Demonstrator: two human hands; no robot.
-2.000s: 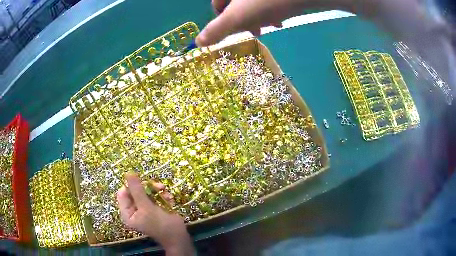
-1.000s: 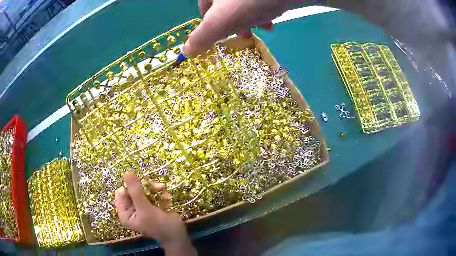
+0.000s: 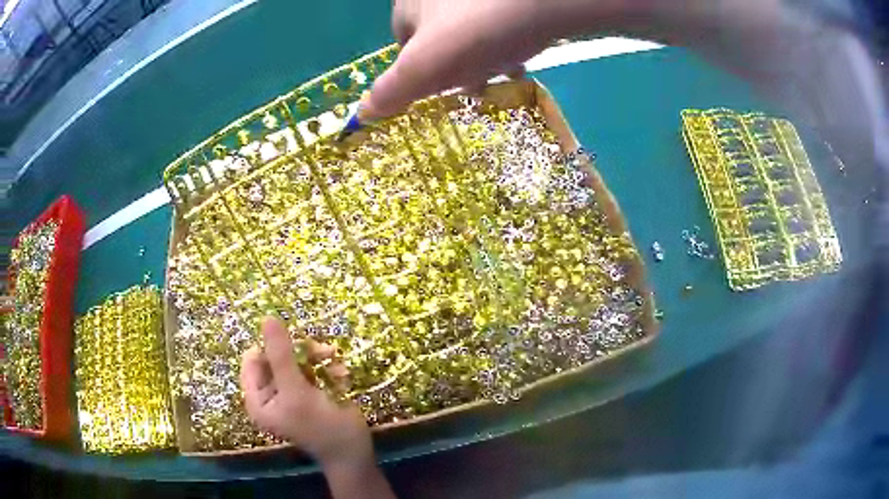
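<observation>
My left hand [image 3: 297, 390] holds the near edge of a gold parts frame [image 3: 285, 104] over the cardboard box [image 3: 604, 200]. The frame's far edge rises past the box's back wall and still carries a row of small gold parts. My right hand [image 3: 439, 58] is at the top of the view, shut on blue-handled side cutters [image 3: 349, 127]. Only a short blue piece of them shows, by the frame's far bar; the rest is hidden by the hand. The box is full of mixed small gold parts [image 3: 390, 283] and silver parts [image 3: 526, 175].
A stack of gold frames [image 3: 125, 370] lies left of the box, beside a red bin [image 3: 64, 322] of loose parts. Another stack of gold frames [image 3: 762, 200] lies on the green top at the right. A few stray silver parts [image 3: 695, 244] lie between it and the box.
The right hand and cutters have moved left and down along the frame's far bar. The left hand keeps its hold. The whole view has shifted slightly.
</observation>
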